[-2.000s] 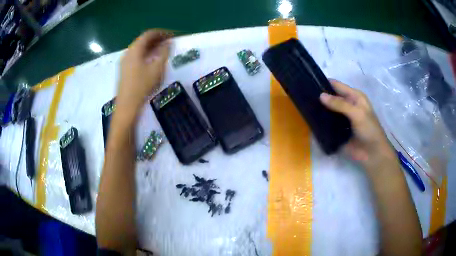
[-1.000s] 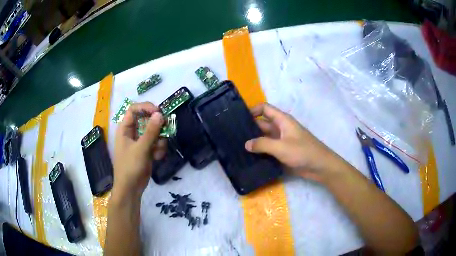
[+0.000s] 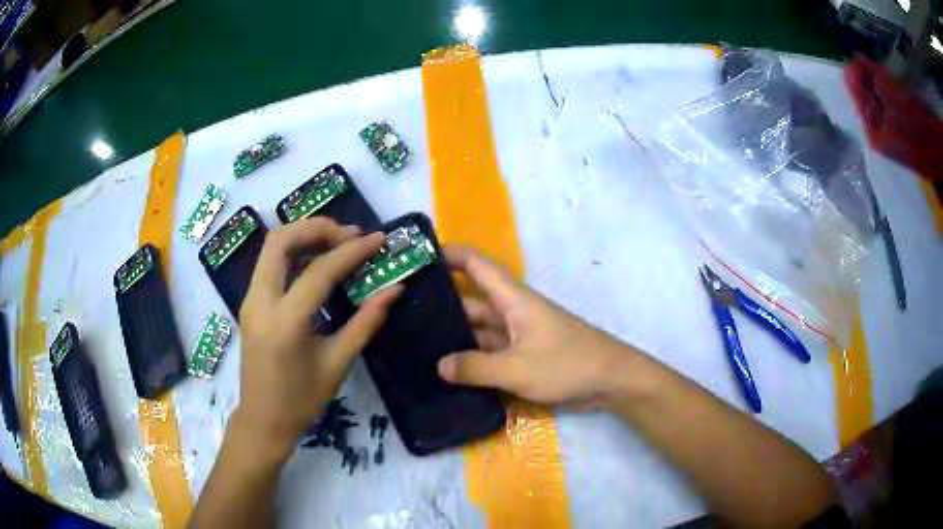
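My right hand (image 3: pixel 517 336) holds a black case shell (image 3: pixel 429 372), tilted, its hollow side up, thumb on its inner face. My left hand (image 3: pixel 305 300) pinches a green circuit board (image 3: pixel 391 267) between fingers and thumb at the shell's upper end. The board lies across that end; whether it is seated cannot be told. Several black cases with boards fitted lie to the left, one (image 3: pixel 150 320) across a tape strip. Loose circuit boards (image 3: pixel 210 344) lie among and beyond them. A pile of small black parts (image 3: pixel 346 434) lies below my left hand, partly hidden by it.
Blue-handled cutters (image 3: pixel 736 320) lie open at right. A clear zip bag (image 3: pixel 776 176) with dark contents lies beyond them, with a thin dark tool (image 3: pixel 891 258) at its right. A red item (image 3: pixel 894 114) is at upper right. Orange tape strips (image 3: pixel 465 155) cross the white surface.
My left hand has brought the circuit board from beside the shell onto its upper end. Two seconds ago that hand was reaching near the loose boards. The view has shifted, so the bench things sit further left.
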